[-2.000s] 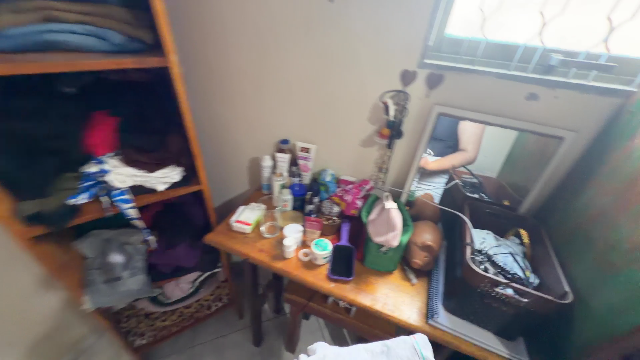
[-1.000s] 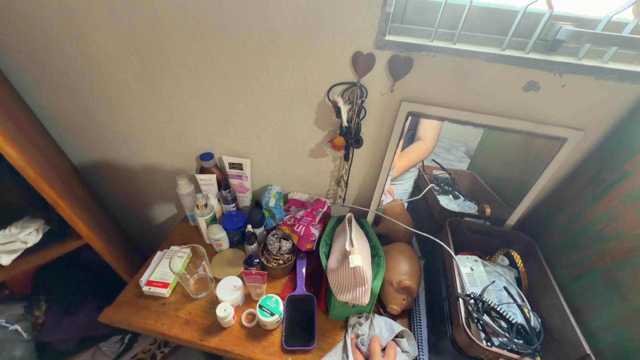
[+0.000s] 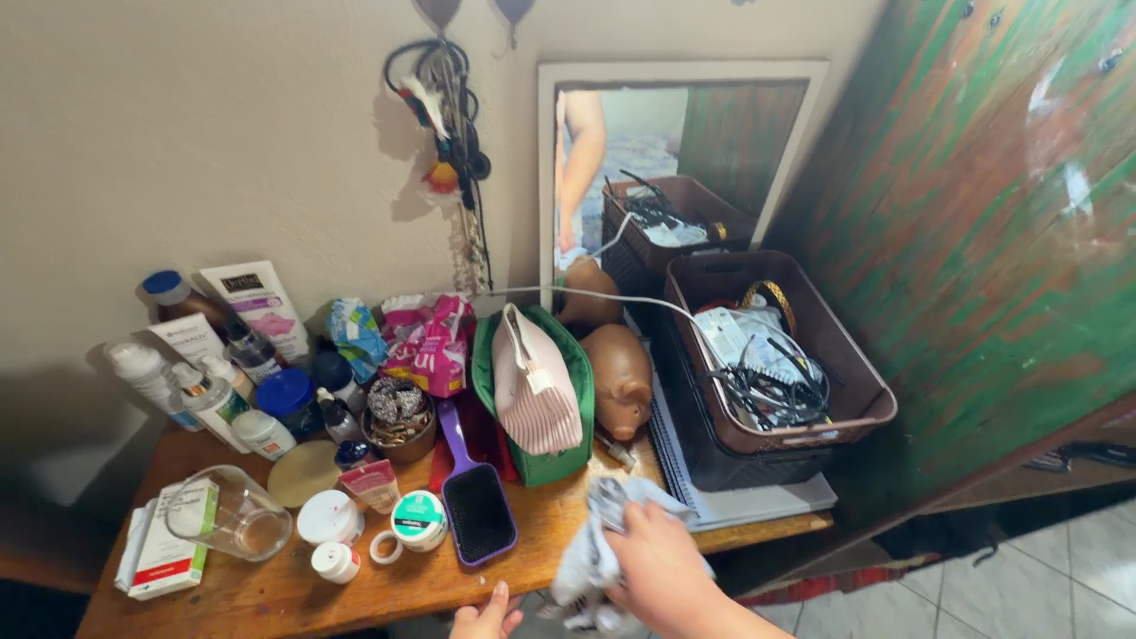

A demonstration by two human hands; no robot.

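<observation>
My right hand (image 3: 661,564) grips a crumpled grey cloth (image 3: 590,550) at the front edge of the wooden table (image 3: 355,603). To its left, my left hand (image 3: 488,617) is at the table's edge, partly cut off by the frame, with nothing seen in it. A purple paddle hairbrush (image 3: 479,510) lies just beyond my left hand. Past the cloth stand a brown pig figurine (image 3: 619,382) and a green pouch (image 3: 581,444) with a pink striped pouch (image 3: 537,390) in it. A spiral notebook (image 3: 754,506) lies under the stacked baskets.
A brown plastic basket (image 3: 874,408) holds cables. Several jars, including a teal-lidded jar (image 3: 418,521), bottles, a clear glass (image 3: 253,528) and a medicine box (image 3: 173,555) crowd the left side. A framed mirror (image 3: 548,177) leans on the wall; a white cable (image 3: 612,295) crosses before it.
My left hand has come into view at the table edge. The cloth, seen at the table's front one second ago, is now in my right hand there. The view has moved closer.
</observation>
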